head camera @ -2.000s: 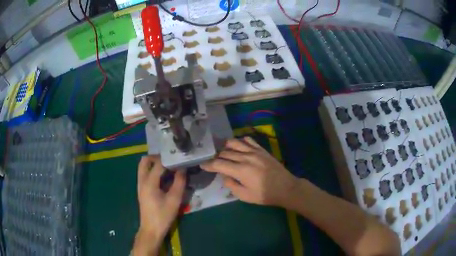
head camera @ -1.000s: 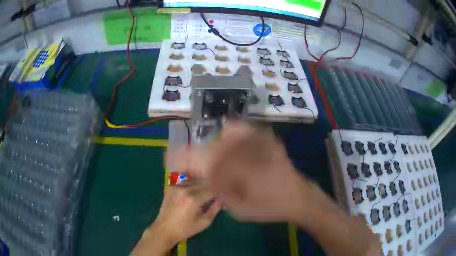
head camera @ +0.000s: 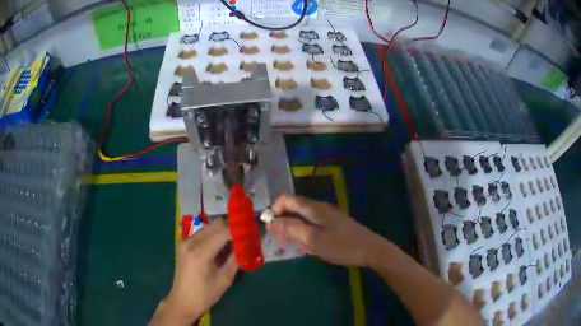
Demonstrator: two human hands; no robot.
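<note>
The metal test fixture (head camera: 226,105) stands on its flat plate in front of me. Its red clamp handle (head camera: 244,229) is lowered and points towards me. My right hand (head camera: 318,229) pinches a small white plug connector (head camera: 267,216) just right of the handle. My left hand (head camera: 204,270) is at the fixture's front left, its fingertips partly behind the handle; whether it holds something cannot be seen. A red tag (head camera: 186,226) with a white-blue piece lies at the plate's left edge, by my left fingers. The part under the clamp is hidden.
A white foam tray (head camera: 299,121) with dark parts and tan cutouts lies behind the fixture. Another foam tray (head camera: 417,210) is at right. Clear blister trays are at left (head camera: 48,223) and rear right (head camera: 471,95). Red and yellow wires (head camera: 130,76) run to the fixture. A blue-yellow box (head camera: 25,89) is rear left.
The red handle has gone from upright to lowered. My right hand has left the clamp area and now pinches the white plug at the handle's right. My left hand has shifted left.
</note>
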